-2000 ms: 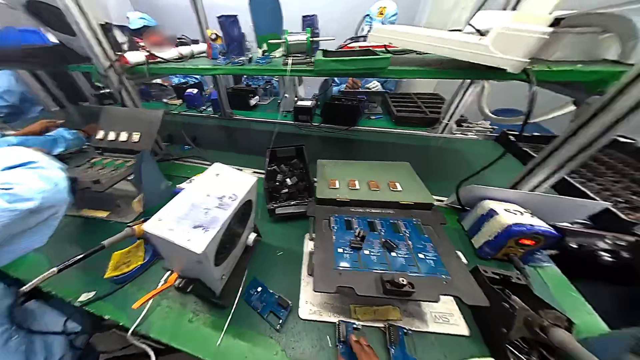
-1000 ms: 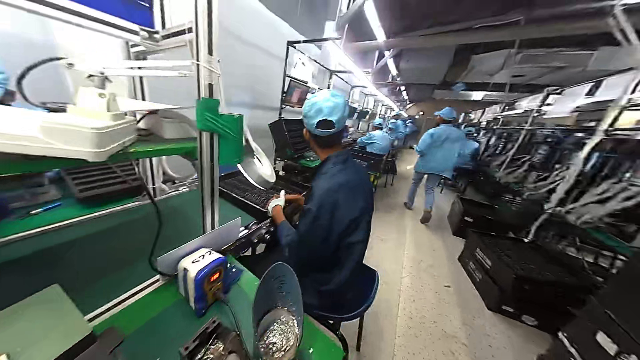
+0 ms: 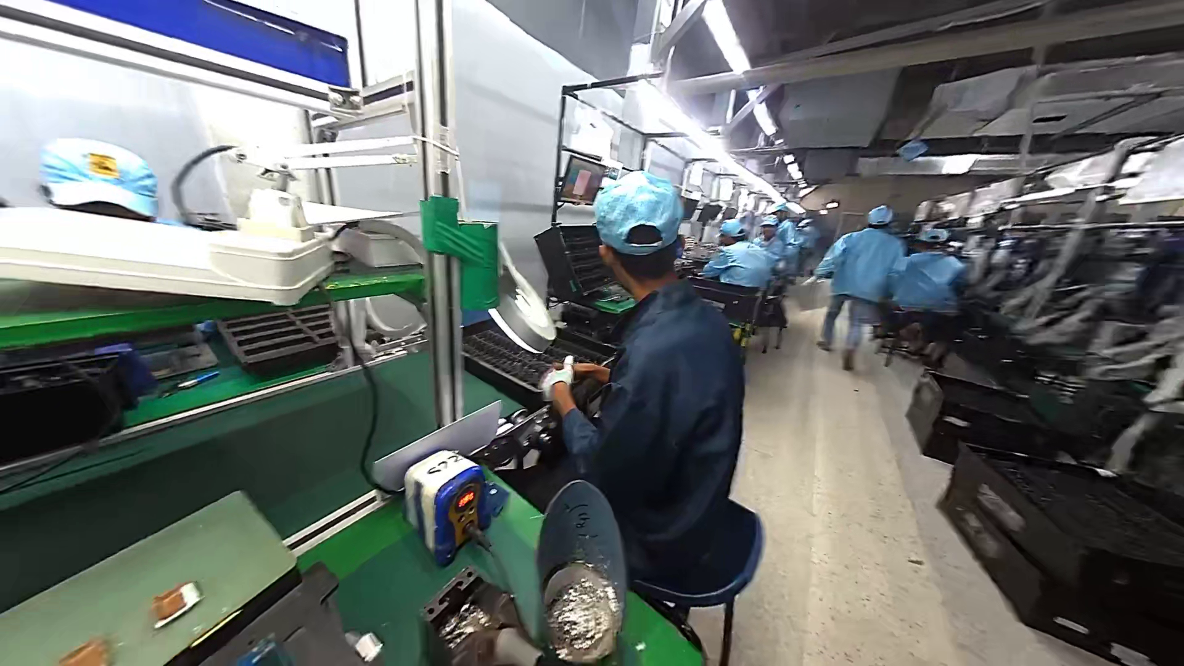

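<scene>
Neither of my hands shows in the head view. On the green bench mat, a soldering station (image 3: 450, 504) with a lit red display stands right of a green fixture lid (image 3: 166, 583). A scoop-shaped dark holder (image 3: 583, 578) near the bench's right end has silvery solder bits in it. Beside it is a small dark metal stand (image 3: 467, 615) with more bits. Only a corner of the dark fixture (image 3: 296, 615) shows, with a bit of blue circuit board at the bottom edge.
A seated co-worker (image 3: 661, 444) in dark blue sits close at the bench's right end, one hand gloved. A metal post (image 3: 442, 351) holds the shelf (image 3: 370, 282). Black crates (image 3: 1008, 555) line the aisle floor (image 3: 795, 499); people in light blue are farther along it.
The view has swung far right, from the fixture with blue circuit boards to the aisle. A hand at the bottom edge two seconds ago is out of view.
</scene>
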